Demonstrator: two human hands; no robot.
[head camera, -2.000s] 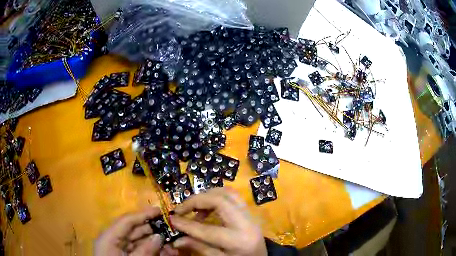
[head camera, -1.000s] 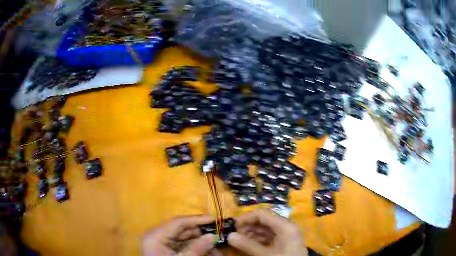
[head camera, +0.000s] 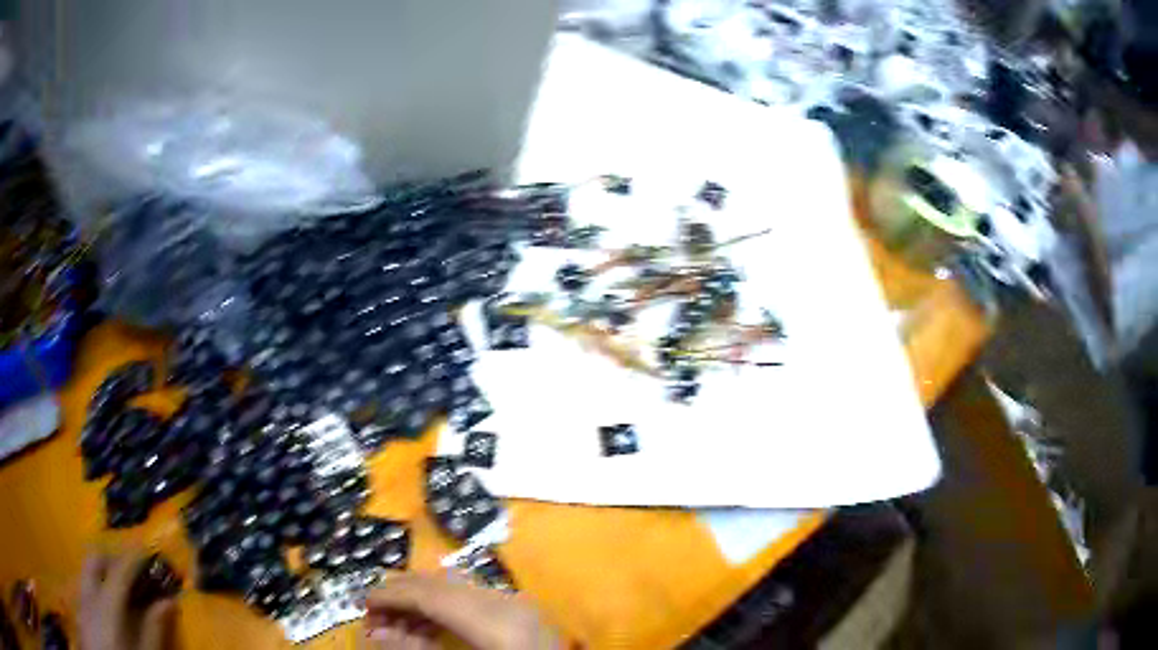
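Note:
The frame is blurred. My left hand (head camera: 121, 607) is at the bottom left, cut off by the lower edge. A black square board (head camera: 158, 578) shows right by its fingers; I cannot tell whether it is gripped. My right hand (head camera: 457, 612) is at the lower middle, its fingertips at the near edge of the heap of black boards (head camera: 368, 305). I cannot tell whether it holds anything. Some pale-faced boards (head camera: 333, 607) lie just left of its fingertips. The board with wire leads is not clearly visible in either hand.
The white sheet (head camera: 813, 432) carries small wired boards (head camera: 692, 298) and a lone black board (head camera: 618, 439). A clear plastic bag (head camera: 229, 159) lies behind the heap, before a grey panel (head camera: 381, 76). The blue tray (head camera: 36, 362) is at far left, white housings (head camera: 813, 51) at upper right.
The view has swung right, so the heap and tray sit further left. My hands, earlier together around a board with a lead, are now apart, and that board no longer shows clearly.

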